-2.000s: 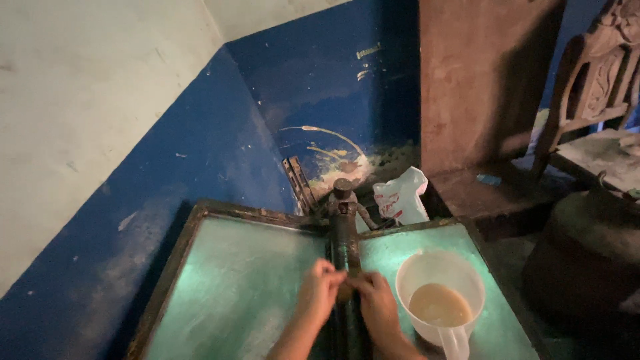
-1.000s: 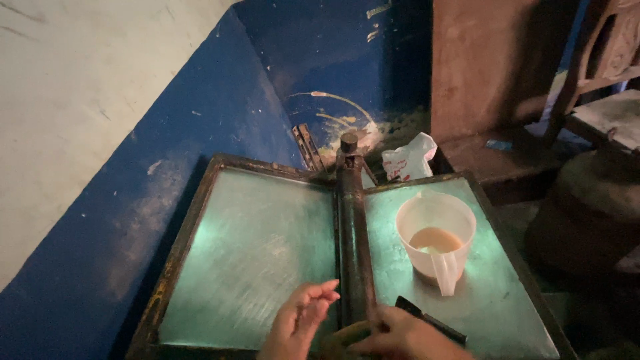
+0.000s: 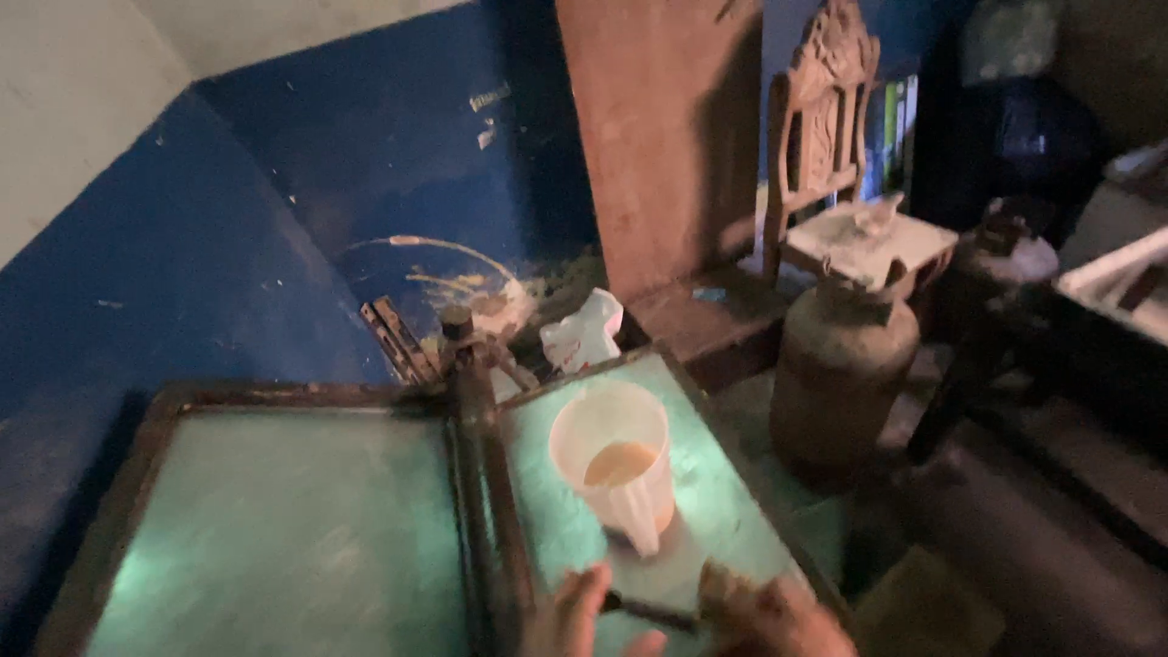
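A translucent plastic pitcher [image 3: 613, 456] with beige liquid in it stands on the right pale green panel [image 3: 730, 511], its handle toward me. Below it, at the bottom edge, is my left hand [image 3: 584, 616], fingers apart, near one end of a dark elongated tool [image 3: 652, 611]. My right hand [image 3: 776, 616] is at the tool's other end, blurred, with a brownish thing at its fingertips; whether it grips either one, I cannot tell. A dark metal bar [image 3: 493, 511] runs between the right panel and the left panel [image 3: 283, 529].
Behind the panels are a crumpled white plastic bag [image 3: 584, 330] and narrow metal pieces [image 3: 397, 338] against the blue wall. To the right stand a rusty gas cylinder [image 3: 841, 383] and a carved wooden chair [image 3: 821, 137]. A raised dark frame borders the panels.
Both hands were together over the central bar two seconds ago; they are now over the right panel, below the pitcher. The dark tool has come into sight. The view has swung right.
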